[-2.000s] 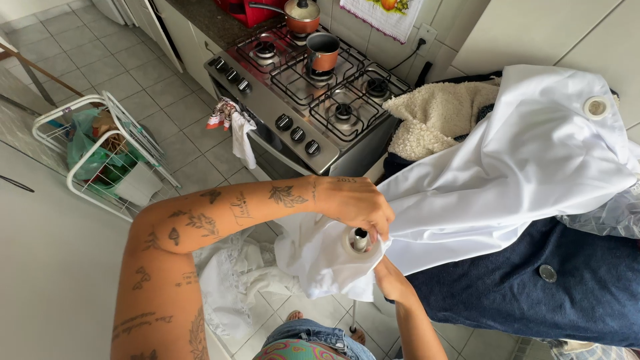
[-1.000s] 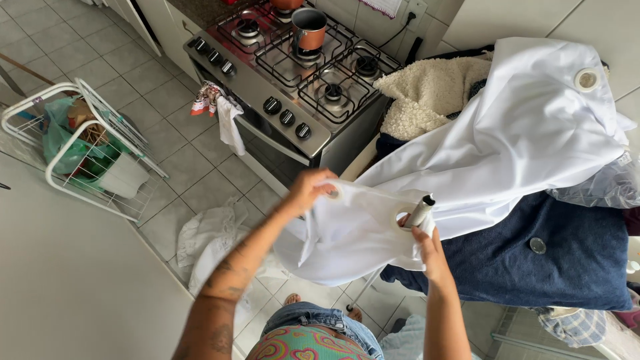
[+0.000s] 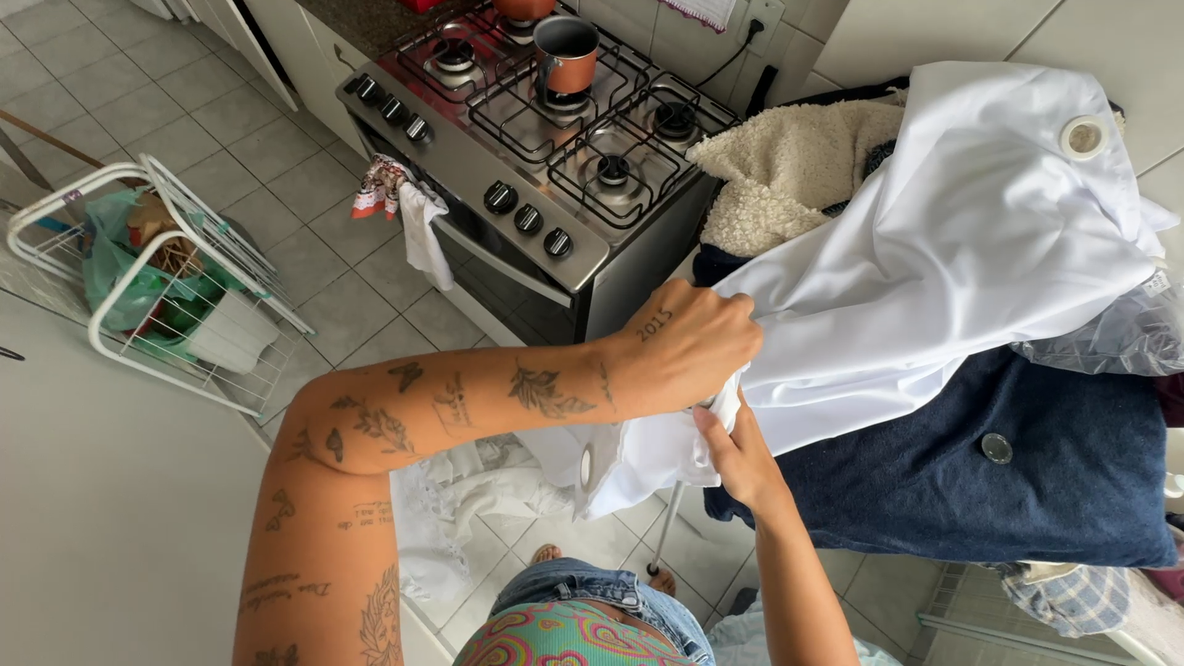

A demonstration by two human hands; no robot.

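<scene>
White grommet curtain fabric drapes from the pile at the right down to my hands. My left hand is closed over the gathered top edge, its knuckles facing up. Just below it my right hand pinches the same edge, thumb near a grommet mostly hidden between the hands. A metal rod slants from beneath the fabric to the floor. One grommet shows left of my right hand, and another lies on the draped part at the upper right.
A gas stove with an orange pot stands ahead. A white wire rack holding bags is at the left. Navy fabric and a cream fleece lie at the right. More white fabric trails on the floor.
My left hand has moved right, from the fabric's left part to beside my right hand. The rod's end, which stuck out of a grommet a second ago, is now covered.
</scene>
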